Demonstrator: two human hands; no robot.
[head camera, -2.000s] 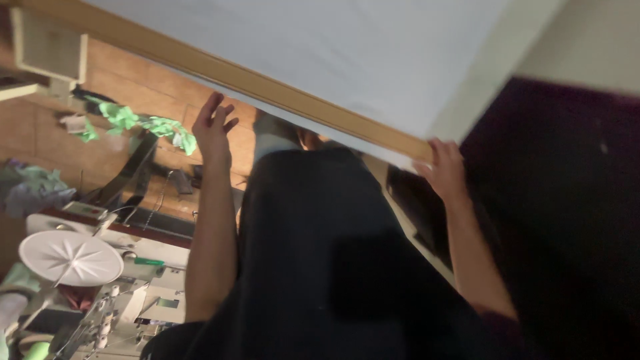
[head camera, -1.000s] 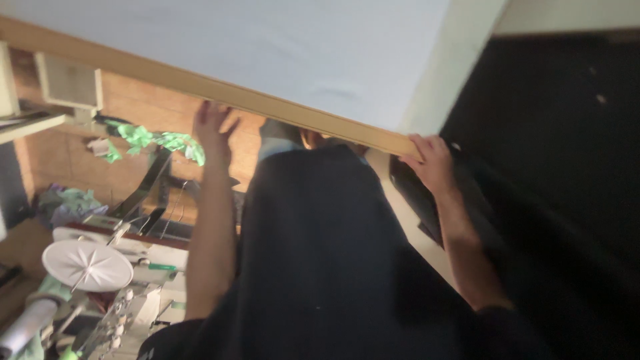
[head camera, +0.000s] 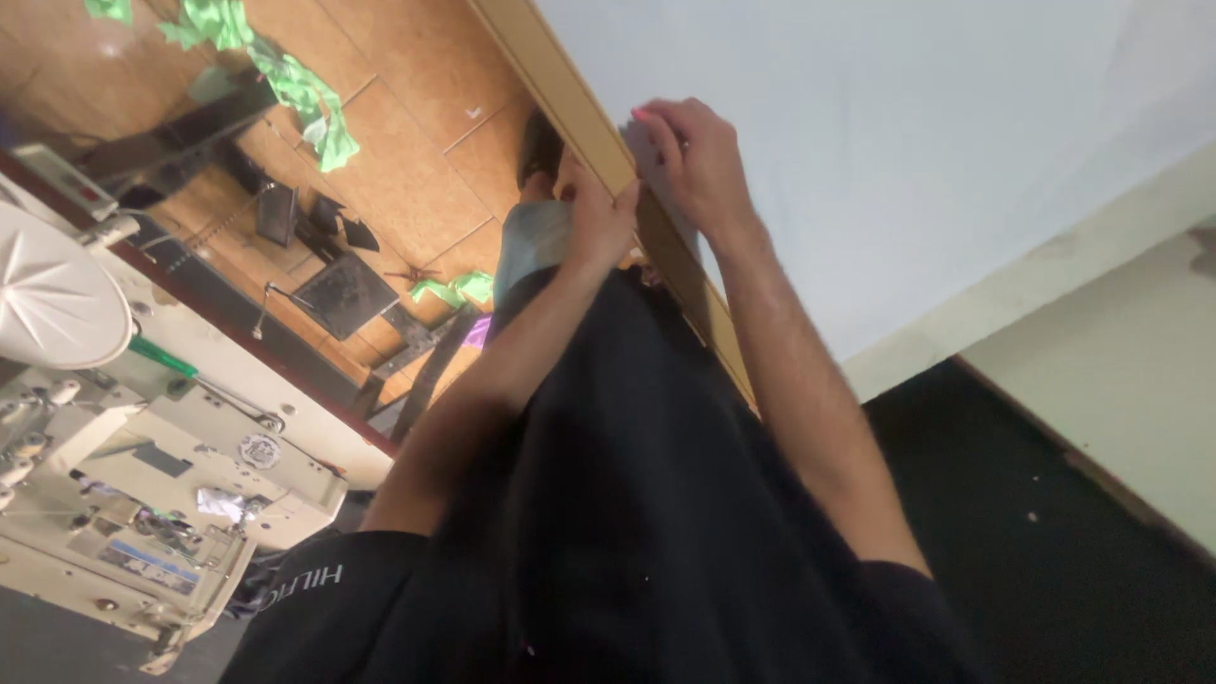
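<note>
A pale, white-topped table (head camera: 912, 142) with a tan edge strip (head camera: 560, 76) slants across the upper part of the head view. My left hand (head camera: 600, 217) is at this strip, its thumb against it; the other fingers are partly hidden, so its hold is unclear. Over the pale top beside the strip is my right hand (head camera: 698, 166), fingers bent and a fingertip looking bright pink. Whether anything thin lies between those fingers cannot be told.
Sewing machines (head camera: 218, 456) and a white round disc (head camera: 57, 285) stand at the left. Green cloth scraps (head camera: 304, 95) and a black foot pedal (head camera: 347, 294) lie on the brown tiled floor (head camera: 408, 76). A dark surface (head camera: 1007, 494) is at the lower right.
My right hand has gone from the edge strip to over the pale top. My left hand, earlier raised with fingers apart, is now against the strip. The view has turned strongly.
</note>
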